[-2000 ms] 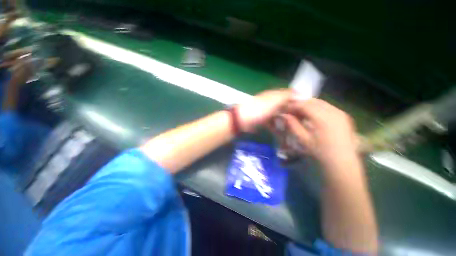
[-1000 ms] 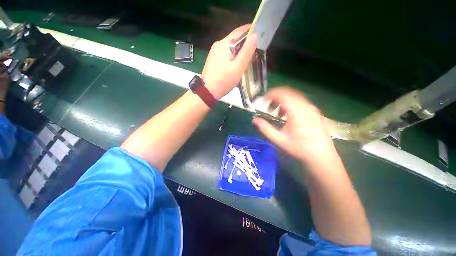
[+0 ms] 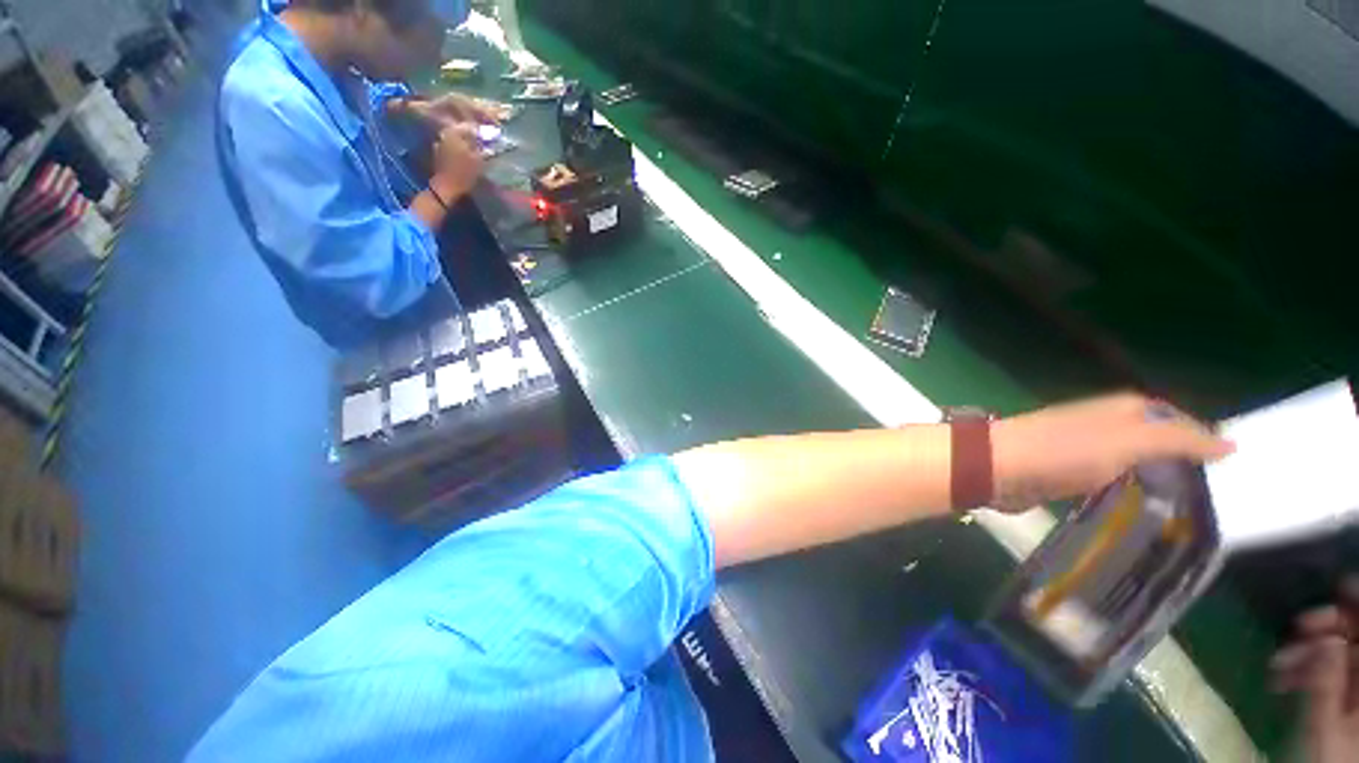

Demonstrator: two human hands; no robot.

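Note:
My left hand [image 3: 1095, 447] holds an open phone body [image 3: 1118, 574] at the right, its inner side with an orange-gold strip facing up. A flat white slab [image 3: 1289, 465], probably a battery, stands out beyond my left fingertips; whether it touches the phone cannot be told. My right hand [image 3: 1323, 678] is blurred and cut off by the right edge; its grip is unclear. A blue tray [image 3: 1028, 701] with tangled white strips [image 3: 939, 708] lies below the phone body.
A co-worker in a blue smock [image 3: 321, 194] sits at the upper left by a black device [image 3: 589, 194]. A stack of trays with white pieces [image 3: 447, 388] stands beside the bench. A phone unit [image 3: 902, 321] lies on the green belt beyond the white rail [image 3: 812, 336].
The view has swung left, bringing in the co-worker and aisle. The phone body now shows lower right, tilted with its open side up. My right hand has moved to the right edge, apart from the phone.

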